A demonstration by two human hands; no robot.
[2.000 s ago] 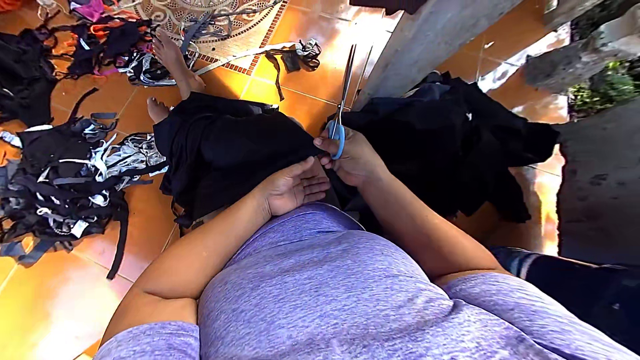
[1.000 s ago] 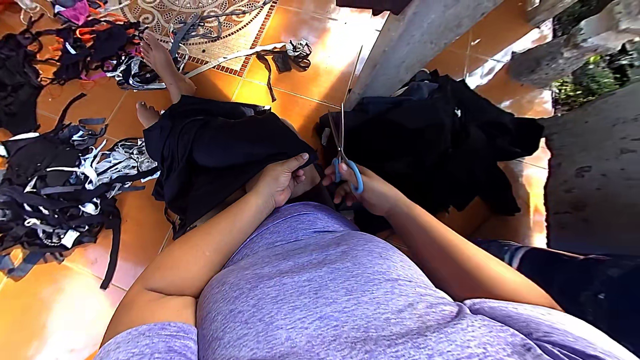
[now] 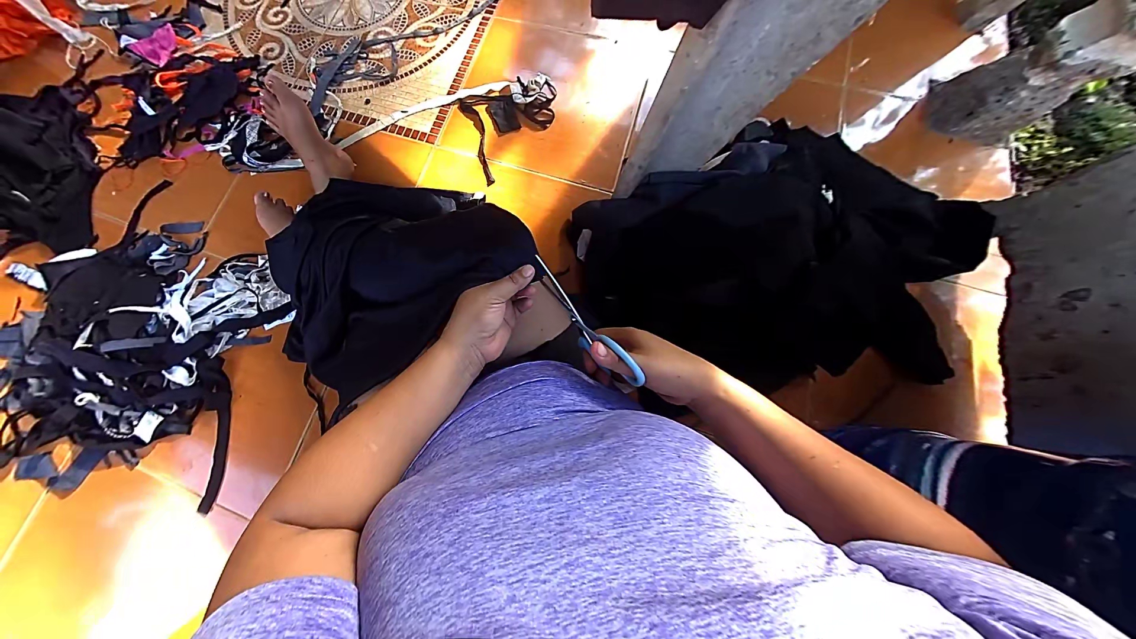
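Observation:
My right hand [image 3: 652,364] is closed around the blue handles of a pair of scissors [image 3: 575,312]. The blades point up and left, to the edge of a black cloth [image 3: 390,275] that lies over my lap. At that edge my left hand [image 3: 491,318] pinches the cloth between thumb and fingers, just left of the blades. Whether the blades are on the cloth or beside it, I cannot tell.
Right of my lap lies a heap of black fabric [image 3: 710,257] by a concrete post [image 3: 737,80]. A pile of cut strips [image 3: 133,355] covers the tiled floor [image 3: 115,559] at left. More scraps [image 3: 177,106] lie near a bare foot [image 3: 297,129]; a light strap [image 3: 426,108] crosses the patterned tiles.
The scissors pointed upward away from the cloth and now tilt left, with their blades at its edge. My left hand was open with its palm up two seconds ago and now grips the cloth.

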